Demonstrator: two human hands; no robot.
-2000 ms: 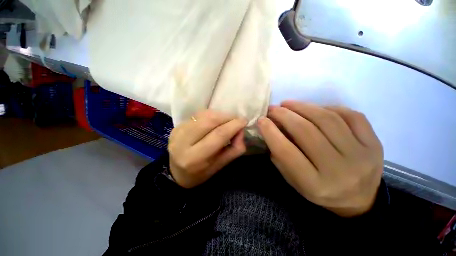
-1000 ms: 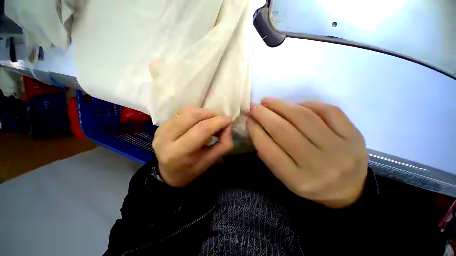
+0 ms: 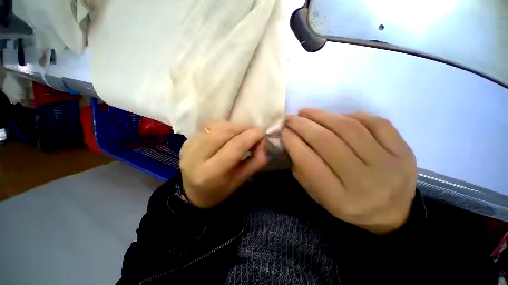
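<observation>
A cream fabric panel (image 3: pixel 150 61) lies over the table's left part and runs in folds down to the front edge. My left hand (image 3: pixel 220 161) pinches its lower edge between thumb and fingers; a ring shows on one finger. My right hand (image 3: pixel 353 167) holds the same edge at its right corner, close beside the left fingertips. The fingertips of the two hands are a small gap apart, with a bit of fabric edge between them. Whether the right hand's grip is firm is partly hidden behind its fingers.
The machine bed plate (image 3: pixel 412 33) with its dark rounded corner piece (image 3: pixel 307 32) is at upper right. A ruler strip (image 3: pixel 462 192) runs along the front edge. A blue plastic basket (image 3: pixel 131 150) is below the table at left. More cream cloth (image 3: pixel 58 25) hangs at upper left.
Over the two seconds the view shifts left and partly back. Both hands stay on the fabric edge with small finger movements, and the folds above them change shape.
</observation>
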